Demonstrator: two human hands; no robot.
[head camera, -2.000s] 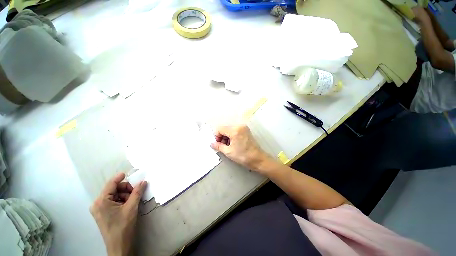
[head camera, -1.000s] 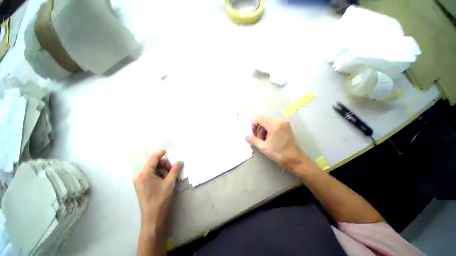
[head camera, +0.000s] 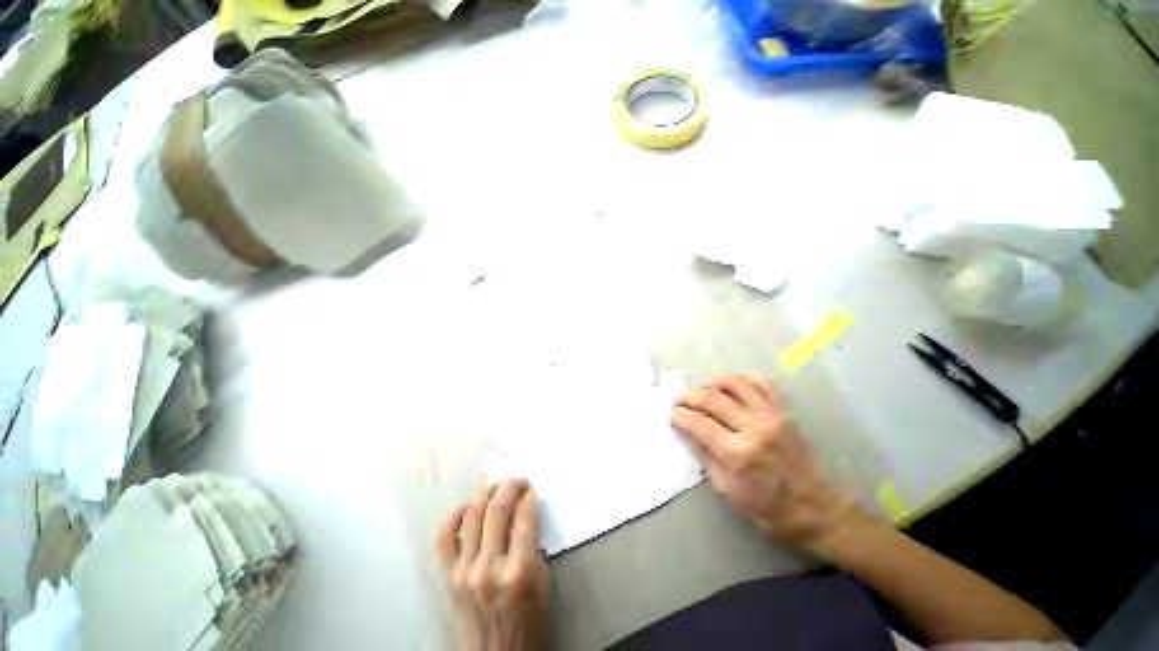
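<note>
A white piece (head camera: 597, 471) lies flat on the grey work sheet (head camera: 636, 572) in front of me, with a thin dark edge along its near side. Glare washes out its far part. My left hand (head camera: 498, 560) rests with its fingertips on the left edge of the piece. My right hand (head camera: 756, 458) lies with its fingers flat on the right edge. Both hands press down and neither pinches the piece. What lies under the white piece is hidden.
Black thread snips (head camera: 966, 379), a glue bottle (head camera: 1007, 287) and white pieces (head camera: 1004, 178) are at right. A tape roll (head camera: 661, 109) and blue tray (head camera: 833, 45) are at the back. A tied bundle (head camera: 299, 178) and grey panel stack (head camera: 165, 560) are at left.
Both hands have gone from pinching the edges of the white piece to laying their fingers down on it. The view has shifted left, so the left stacks show more.
</note>
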